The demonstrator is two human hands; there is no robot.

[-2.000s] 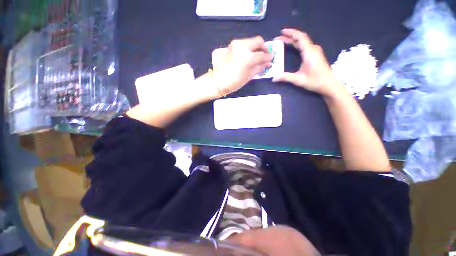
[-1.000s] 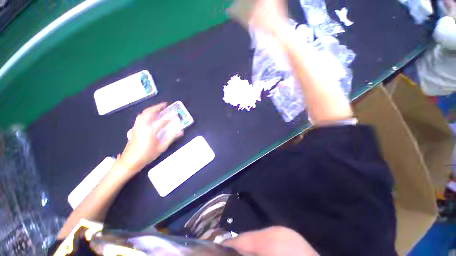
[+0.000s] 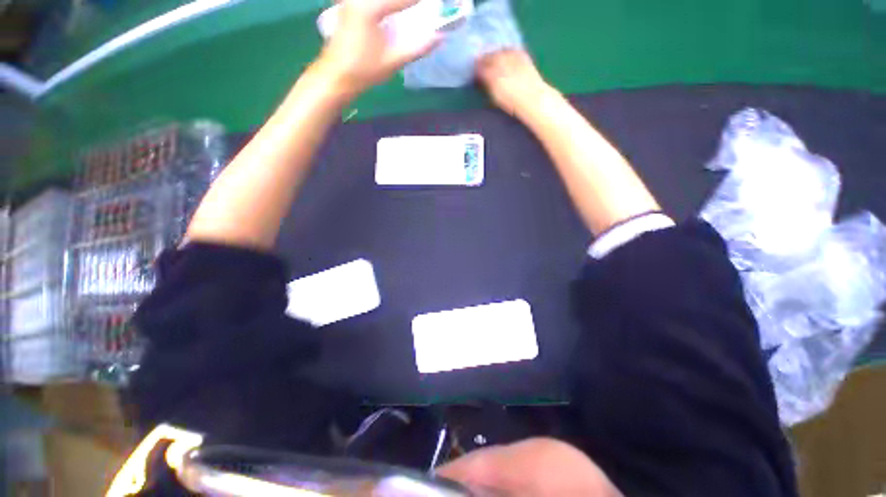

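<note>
My left hand (image 3: 367, 44) holds a white case (image 3: 418, 27) with a green end at the top edge, over the green border. My right hand (image 3: 509, 76) is shut on a clear plastic bag (image 3: 466, 49), whose film lies beside and behind the case's green end. Whether the case is partly inside the bag cannot be told. Another white case with a green end (image 3: 429, 160) lies below my hands on the dark bench. Two plain white cases lie nearer me, one at left (image 3: 335, 293) and one at centre (image 3: 475, 336).
Clear blister trays (image 3: 117, 243) with red and green rows stand at left. A crumpled bag pile (image 3: 777, 223) lies at right. The green border (image 3: 680, 44) runs along the far side. Brown cardboard (image 3: 83, 427) shows below the left edge.
My left hand has lifted the case to the far green border. My right hand has come back from the bag pile with a bag. The view has turned.
</note>
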